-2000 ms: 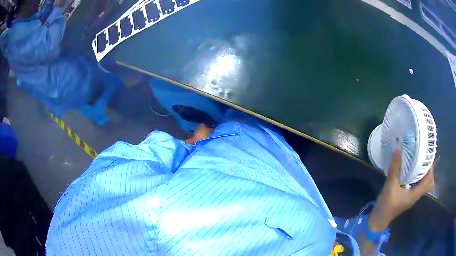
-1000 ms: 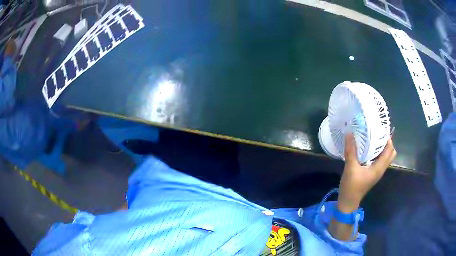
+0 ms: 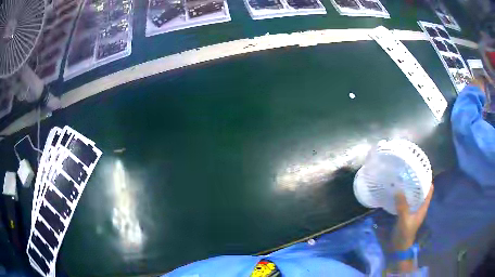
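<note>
A round white desk fan [image 3: 393, 178] stands or is held near the front edge of the dark green mat, at the right. My right hand [image 3: 411, 212], bare and with a blue strap at the wrist, grips the fan's lower right rim. One finger lies over the front of the grille and the other fingertips are hidden or blurred. Whether the fan's base touches the mat cannot be told. My left hand is not in view.
Fanned die-cut sheets with black shapes [image 3: 59, 195] lie at left, beside small white blocks [image 3: 25, 172]. An empty liner strip [image 3: 412, 73] lies at right. Blister trays [image 3: 187, 13] stand behind the white rail [image 3: 217, 51]. Another person's sleeve [image 3: 472, 130] is at right. Another fan [image 3: 20, 35] is top left.
The view has swung up over the bench, bringing the rail and trays into sight. My right hand still grips the fan. A hand low beside the smock two seconds ago is out of view.
</note>
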